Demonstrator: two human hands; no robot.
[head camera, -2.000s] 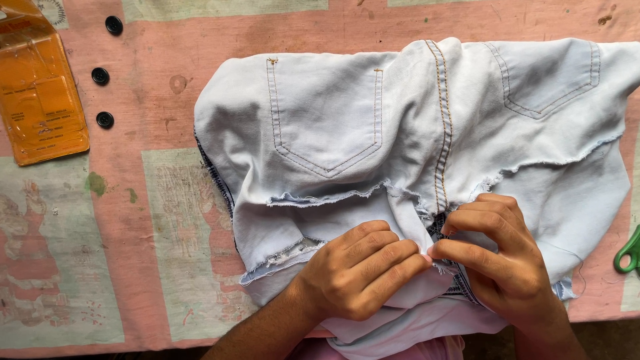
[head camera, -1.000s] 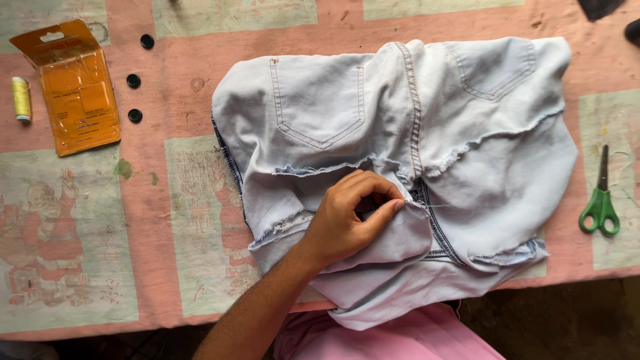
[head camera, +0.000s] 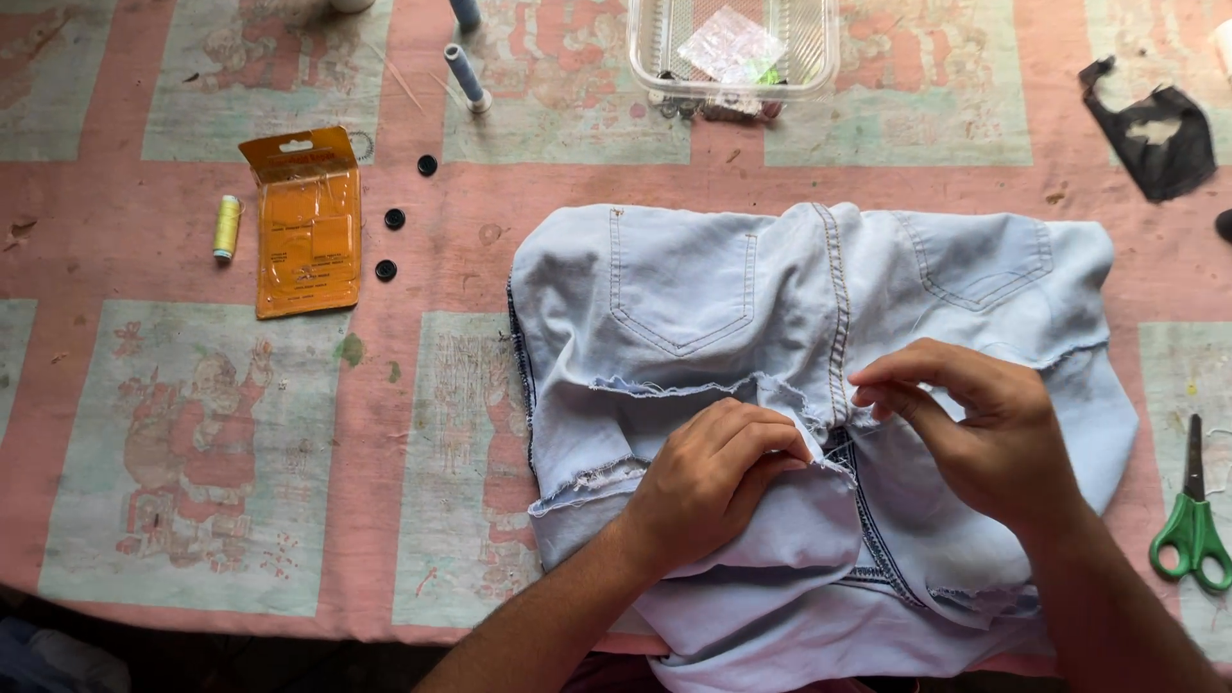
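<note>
A light denim garment (head camera: 674, 279) with back pockets and frayed edges lies over the table's near side. My left hand (head camera: 717, 476) pinches a frayed edge of the denim near the central seam. To its right, my right hand (head camera: 972, 423) is raised over the cloth with thumb and index finger pressed together; a fine thread runs near it, and whether a needle is between the fingertips cannot be made out. Dark inner seams (head camera: 876, 539) show below the hands.
Green-handled scissors (head camera: 1193, 544) lie at the right, near a black scrap (head camera: 1155, 135). On the left are an orange package (head camera: 308, 236), a yellow thread spool (head camera: 227, 228) and black buttons (head camera: 395, 218). A clear plastic container (head camera: 731, 87) and a blue thread spool (head camera: 467, 77) stand farther back.
My right hand, out of view one second ago, is back over the denim. My left hand still holds the frayed edge. The view has shifted and now takes in more of the table's far side.
</note>
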